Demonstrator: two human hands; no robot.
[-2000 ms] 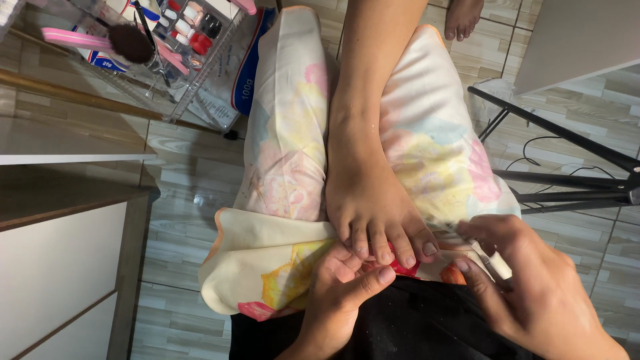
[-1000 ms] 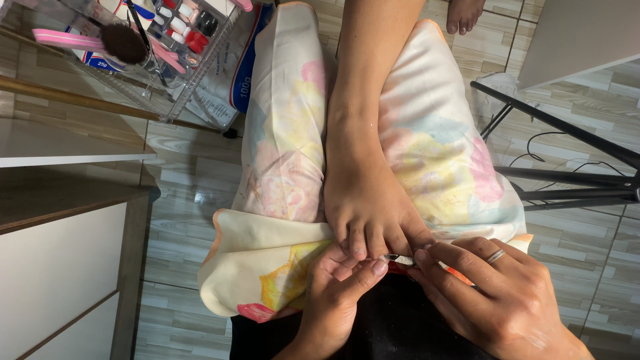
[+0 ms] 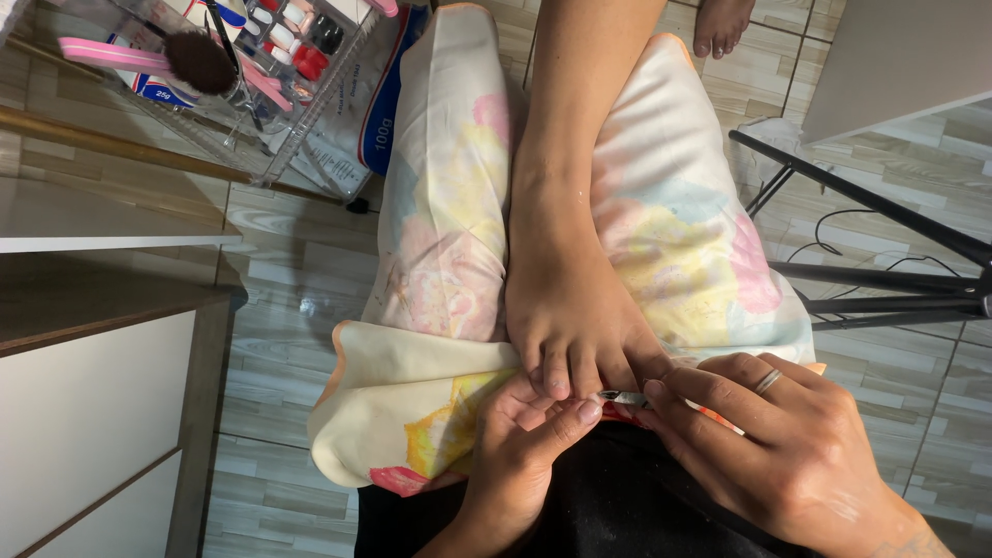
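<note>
Another person's bare foot (image 3: pixel 562 263) rests on a floral cloth (image 3: pixel 682 232) spread over my lap. My right hand (image 3: pixel 767 434), with a ring on one finger, grips a small metal tool, which looks like a cuticle nipper (image 3: pixel 624 398); most of it is hidden in the fingers. Its tip touches or nearly touches the nail edge of a middle toe. My left hand (image 3: pixel 515 449) holds the smaller toes from below, its thumb just under that toe.
At the upper left stands a clear plastic organizer (image 3: pixel 291 139) with nail polishes, a dark-bristled brush (image 3: pixel 200 62) and pink-handled items. White drawers (image 3: pixel 101 418) are at the left, black metal legs (image 3: pixel 876 201) at the right. Another foot (image 3: pixel 722 27) is on the tiled floor.
Two seconds ago my right hand was raised and blurred, off the toes; it has come in to them with the metal tool. My left hand has stayed at the toes.
</note>
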